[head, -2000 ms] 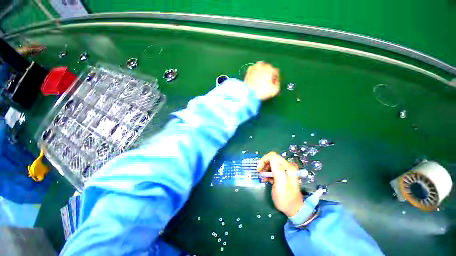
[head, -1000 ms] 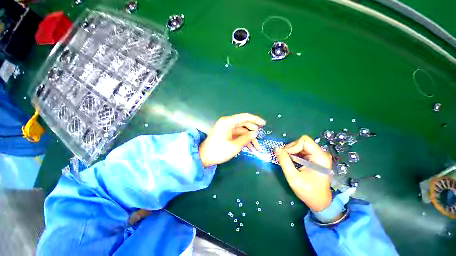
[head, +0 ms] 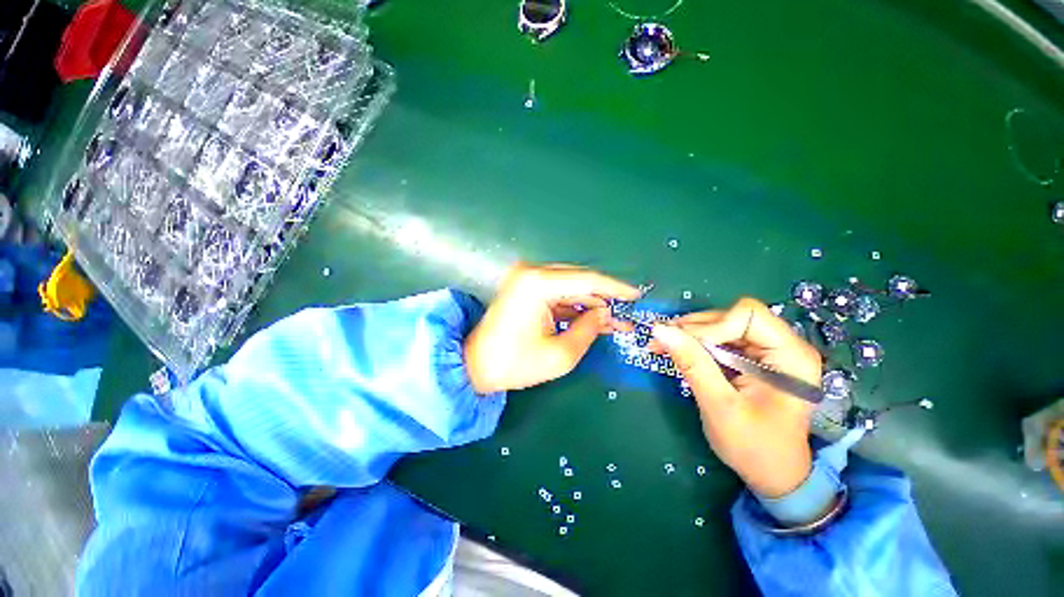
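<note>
My left hand (head: 543, 327) pinches a small module with its thumb and index finger; the piece is tiny and partly hidden by the fingers. My right hand (head: 753, 391) holds slim silver tweezers (head: 764, 371) like a pen, their tip close to my left fingertips. Whether the tip touches the small part I cannot tell. Under both hands lies a blue-backed pad sheet (head: 644, 355) with a grid of small white squares, partly covered by my fingers. Small round modules with leads (head: 866, 352) lie just right of my right hand. Loose white pads (head: 576, 496) lie scattered below the hands.
A clear blister tray (head: 201, 175) with round units stands at left, a red container (head: 99, 37) and a yellow item (head: 67, 288) beside it. A silver ring (head: 541, 16) and a round unit (head: 649, 49) lie at the top. A coil (head: 1054, 452) is cut off at right.
My left hand first came back from the far side of the mat to the pad sheet. Since then both hands have drawn closer together over it. The view has shifted, with the tray sliding upward.
</note>
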